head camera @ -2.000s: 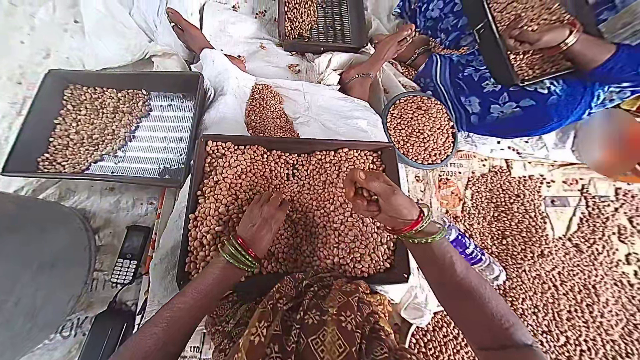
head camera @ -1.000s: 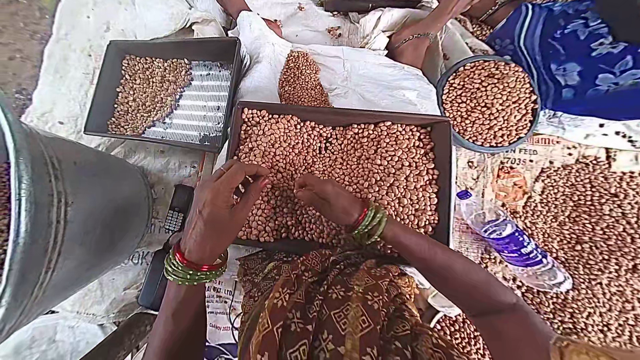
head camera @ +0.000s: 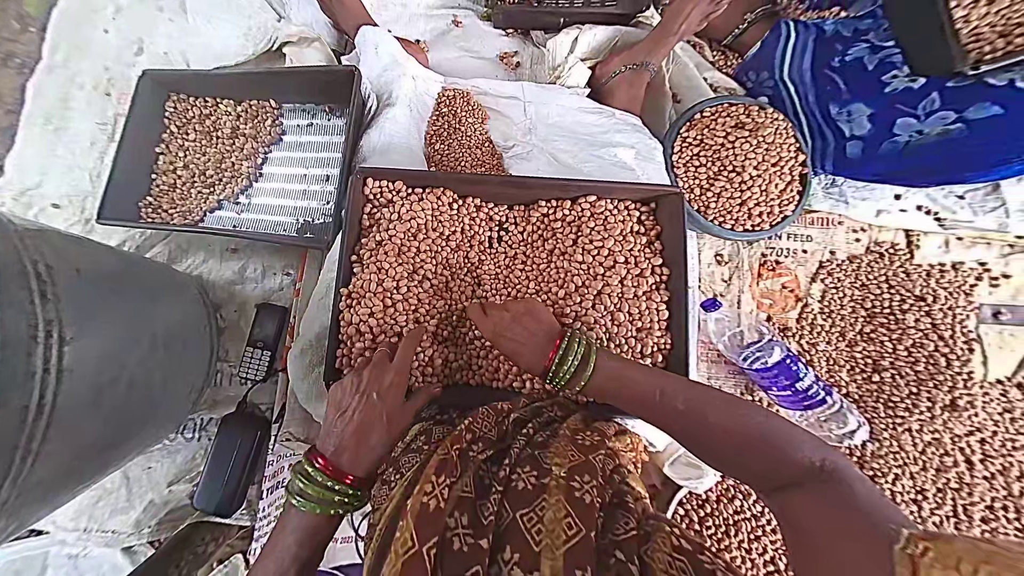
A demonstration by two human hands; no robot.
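Note:
A dark rectangular tray [head camera: 678,280] in front of me is filled with light brown nuts or seeds [head camera: 424,264]. At its near left corner, my left hand [head camera: 372,404] rests with fingers spread, the index fingertip touching the nuts and nothing seen in its grasp. Near the middle of the tray's front part, my right hand [head camera: 516,332] lies on the nuts with its fingers curled and pointing left. The fingertips are partly hidden, so whether they pinch a nut cannot be told. Green and red bangles circle both wrists.
A slotted tray [head camera: 280,184] stands back left, beside a metal bucket [head camera: 104,360], a mobile phone [head camera: 262,344] and a black case [head camera: 232,462]. A round tub [head camera: 740,168], a water bottle [head camera: 788,376] and loose nuts [head camera: 904,360] lie right. Another person's feet [head camera: 632,76] are beyond.
My left hand has come down from above the tray's left part to its near left corner, its fingers now spread. My right hand has moved down onto the nuts nearer me.

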